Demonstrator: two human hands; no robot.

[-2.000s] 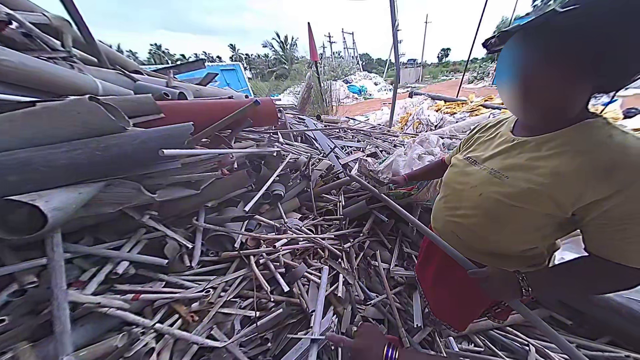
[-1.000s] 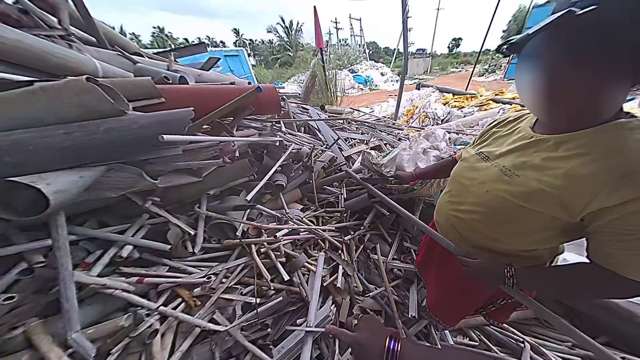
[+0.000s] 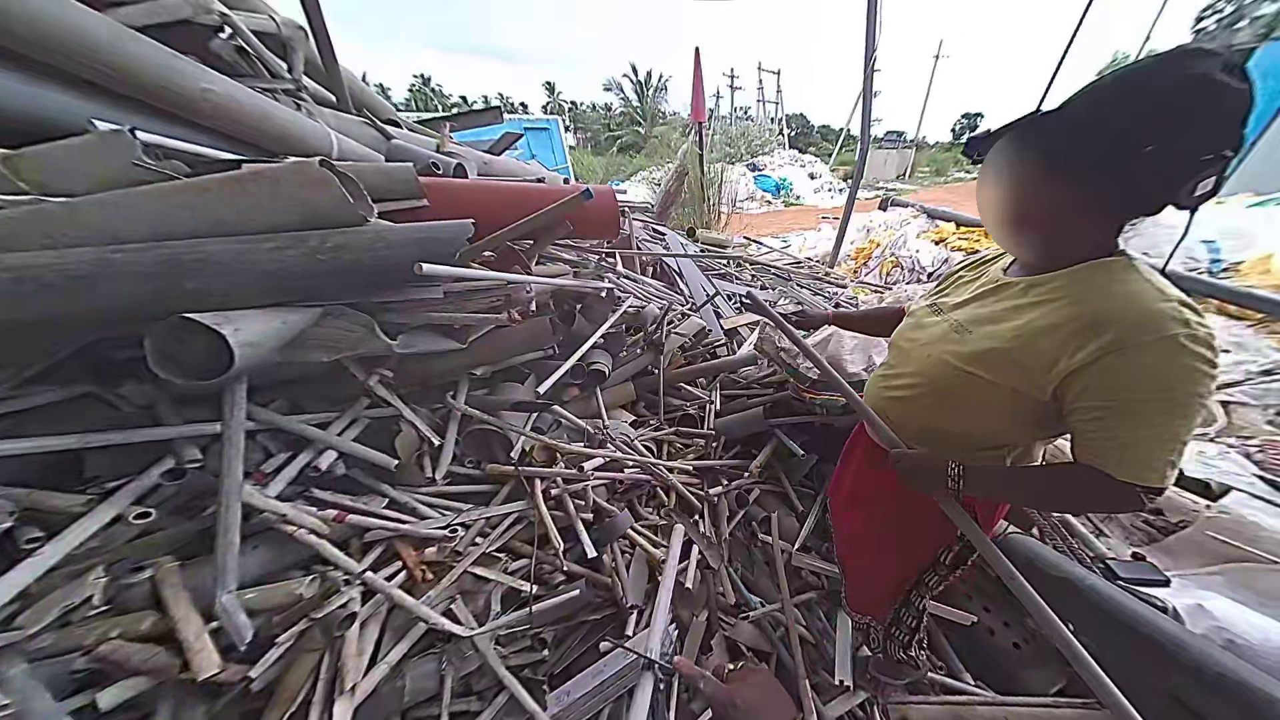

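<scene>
My right hand [image 3: 738,690] is low in the view, right of centre, partly cut off by the bottom edge. A finger points left toward a thin stick-like piece [image 3: 640,656]; whether it is gripped cannot be told. Just left of the fingertips a pale, narrow plastic strip [image 3: 660,610] stands steeply among scrap pipes and strips [image 3: 590,470]. My left hand is out of view. At the right, another person in a yellow-green shirt has one hand on a long grey pipe [image 3: 1030,590] that slants across their body; their other hand reaches to the pile.
Large grey pipes [image 3: 230,265] and a red pipe [image 3: 510,208] are stacked on the left. A dark pole [image 3: 858,130] rises behind the pile. Farther back are a red flag [image 3: 698,88], a blue structure [image 3: 530,143] and heaps of white and yellow plastic sheeting [image 3: 905,250].
My right hand sits lower in the view, and the bangles on its wrist, seen earlier, are now out of frame. The other person has turned their head away more.
</scene>
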